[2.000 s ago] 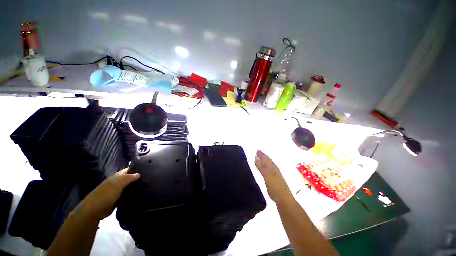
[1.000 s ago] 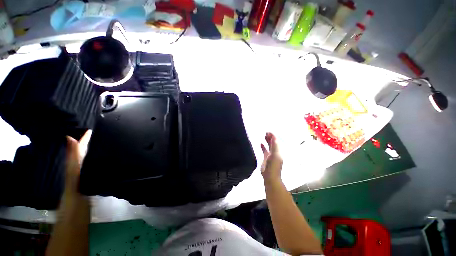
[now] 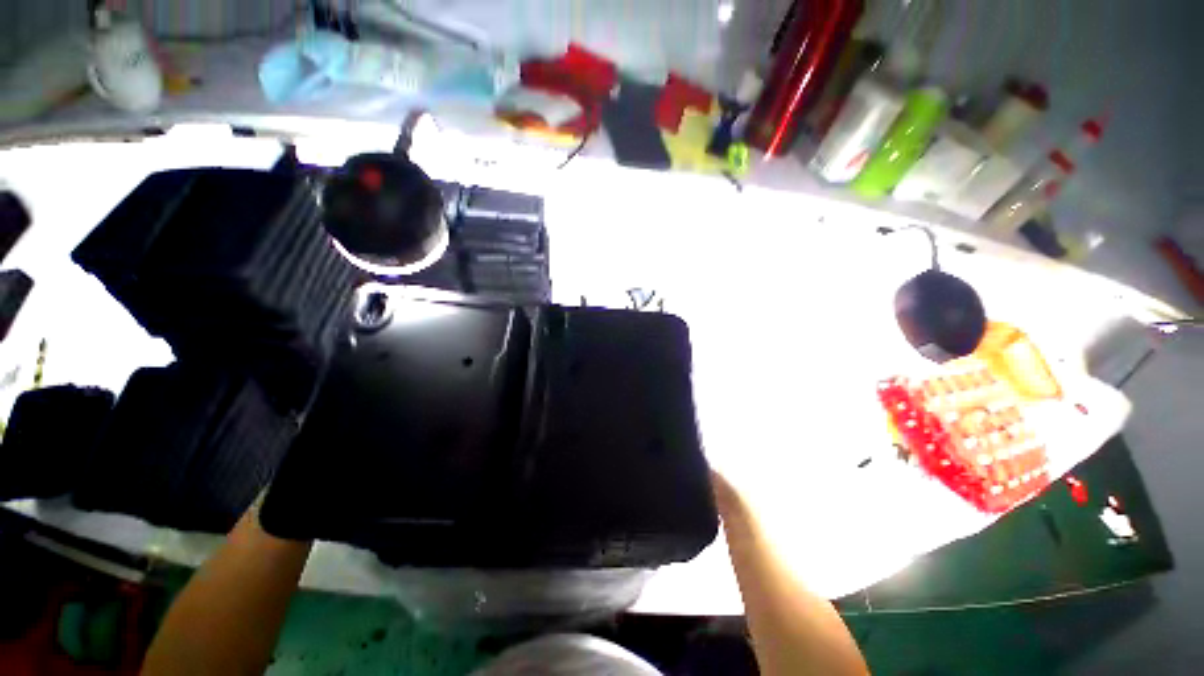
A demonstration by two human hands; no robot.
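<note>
Two stacks of black tablet cases stand side by side in front of me, touching: the left stack [image 3: 423, 396] has a corner camera hole, the right stack [image 3: 618, 423] a plain top. My left hand [image 3: 280, 520] is at the left stack's lower left side. My right hand [image 3: 724, 499] is at the right stack's lower right side. The hands clasp the pair from both sides; the fingers are hidden by the cases. Clear plastic film [image 3: 515, 594] shows below the stacks at the bench's front edge.
More case stacks [image 3: 218, 264] stand at left, close to the left stack. A round black lamp head [image 3: 383, 211] hangs over cases behind. Another lamp [image 3: 940, 314], a red perforated basket [image 3: 970, 442] and an orange basket [image 3: 1023, 363] are at right. A shelf behind holds a red flask [image 3: 808, 73].
My right hand, apart from the stacks before, is now against the right stack. My left hand has moved lower along the left stack. The two stacks sit closer together, and the view has shifted.
</note>
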